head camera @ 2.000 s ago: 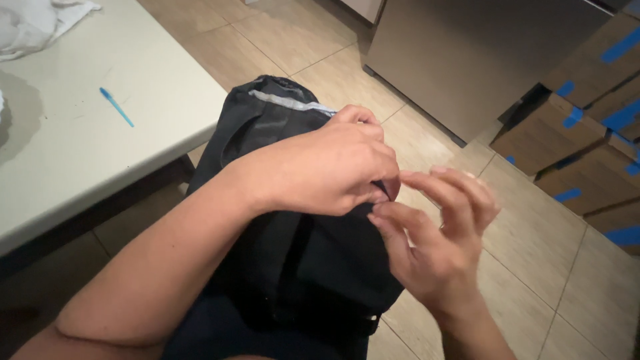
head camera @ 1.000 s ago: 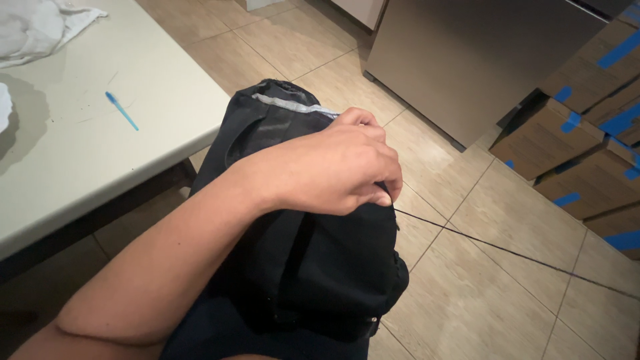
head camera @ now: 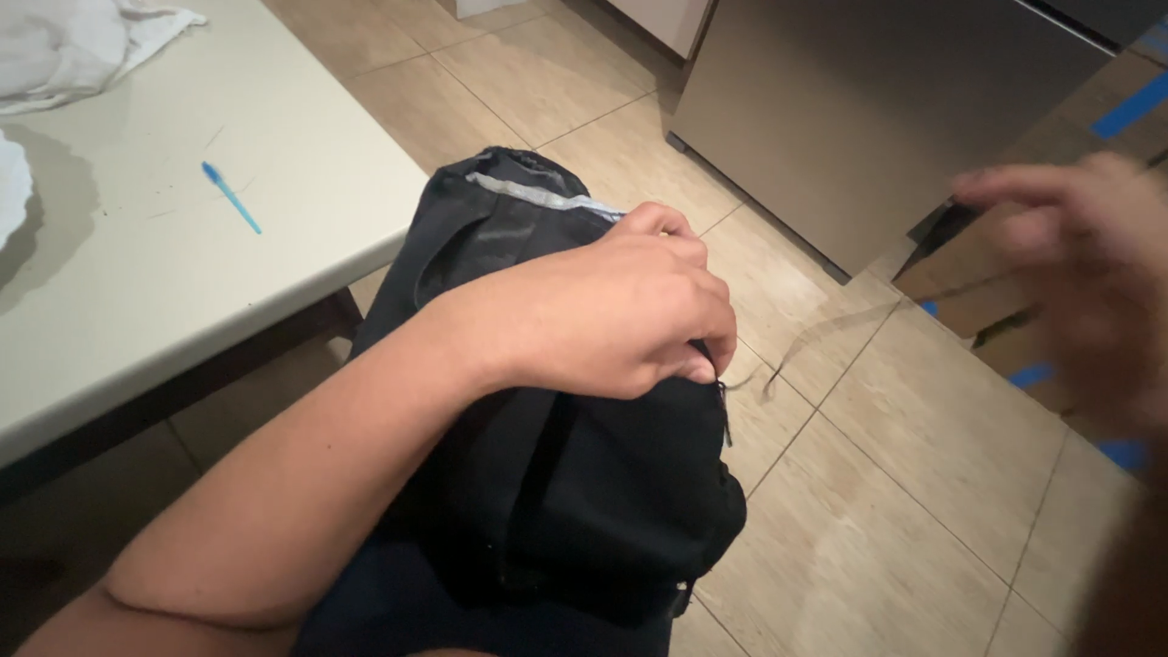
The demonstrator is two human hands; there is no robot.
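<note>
A black fabric bag (head camera: 602,484) with a pale grey strip (head camera: 538,194) along its upper edge lies across my lap. My left hand (head camera: 648,310) grips the bag's fabric at its right edge, fingers curled and thumb pressed in. Dark thread (head camera: 725,411) hangs in a loose end just below that thumb, and a blurred, thin strand curves over the floor to the right. Well away from the bag, at the right of the view, is my right hand (head camera: 1077,265), raised and blurred by motion; whether it holds anything cannot be made out.
On the left stands a white table (head camera: 301,119) with a blue pen (head camera: 232,198), white cloth (head camera: 73,46) and thread scraps. A metallic appliance (head camera: 839,119) is on the tiled floor (head camera: 867,511) ahead. Cardboard boxes (head camera: 958,274) with blue tape are at the right.
My right hand was at the left hand two seconds ago, out of view one second ago, and is now at the far right. The long taut thread seen a second ago is now slack and curved.
</note>
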